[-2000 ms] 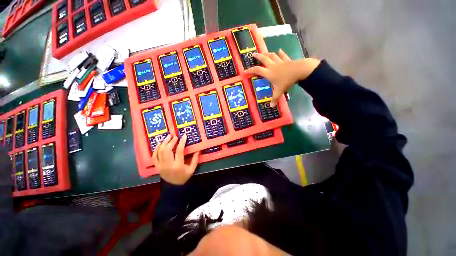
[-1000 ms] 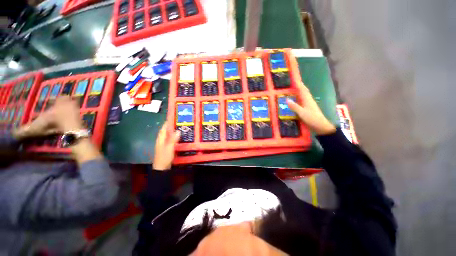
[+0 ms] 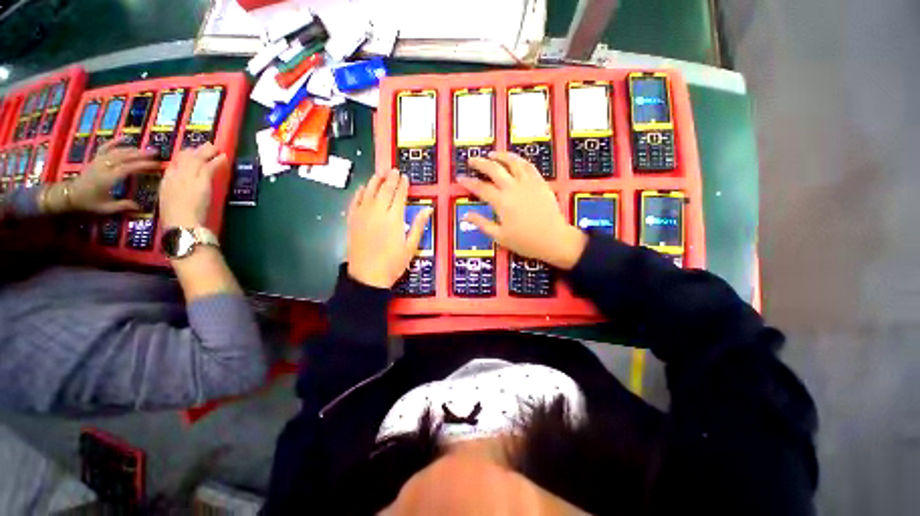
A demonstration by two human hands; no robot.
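Observation:
A red phone tray [image 3: 691, 151] lies in front of me on another red tray, with two rows of keypad phones. Four back-row phones have white screens; the back-right phone [image 3: 653, 121] shows a blue screen. Visible front-row screens, such as the front-right phone [image 3: 662, 220], are blue. My left hand [image 3: 383, 230] rests over the tray's left end, partly covering the front-left phone, fingers apart. My right hand [image 3: 527, 212] reaches over the middle, fingers spread at the keys of a back-row phone, hiding part of the front row. Neither hand holds a phone.
Loose batteries [image 3: 303, 131] are heaped left of my tray, with a black battery [image 3: 243, 183] nearby. A neighbour's hands [image 3: 192, 186] work over another red tray [image 3: 234, 101] at left. A white board [image 3: 454, 25] and a metal post [image 3: 590, 28] stand behind.
Three more back-row screens than before are not all new: one more has turned white. My right hand has moved left from the tray's right end to its middle; my left hand has moved onto the front-left phone.

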